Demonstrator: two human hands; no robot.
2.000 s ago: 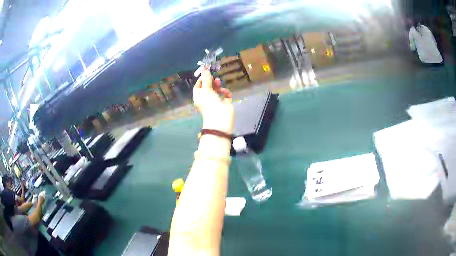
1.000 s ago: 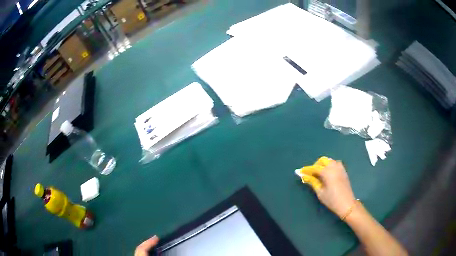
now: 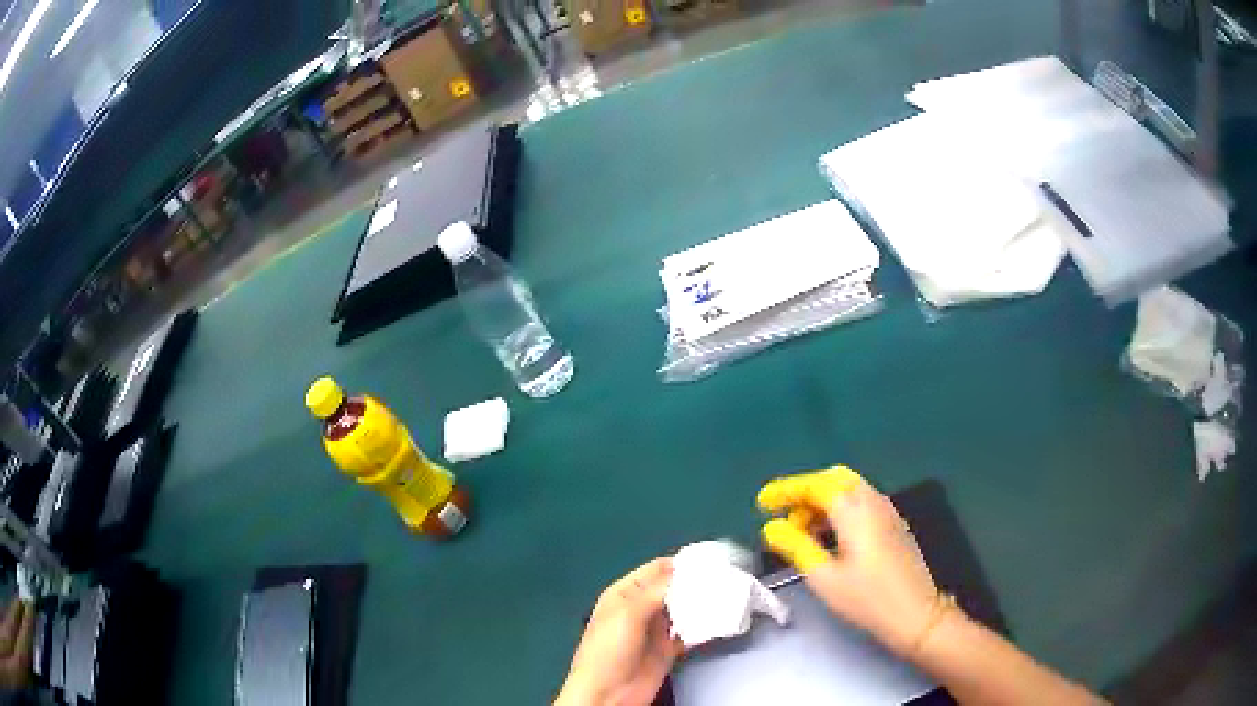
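Observation:
A laptop (image 3: 800, 662) lies on a black foam pad (image 3: 951, 538) at the bottom of the view; its grey surface faces up and its lower part is cut off. My left hand (image 3: 627, 637) holds a white wiping cloth (image 3: 710, 593) over the laptop's upper left corner. My right hand (image 3: 862, 559), with yellow finger cots, is just right of the cloth above the laptop, thumb and fingers apart; nothing shows in it. A blurred bit of white lies between the hands.
A yellow-labelled bottle (image 3: 393, 462), a clear bottle (image 3: 513, 320) and a folded wipe (image 3: 476, 429) are left of centre. Printed sheets (image 3: 772, 276), white bags (image 3: 951, 193) and a pack of wipes (image 3: 1174, 341) are at right. Closed laptops (image 3: 421, 221) (image 3: 276, 646) lie at the far side and left.
My left hand has come further into view with a white cloth. My right hand has moved in from the right, over the laptop, and opened. The camera view has swung left.

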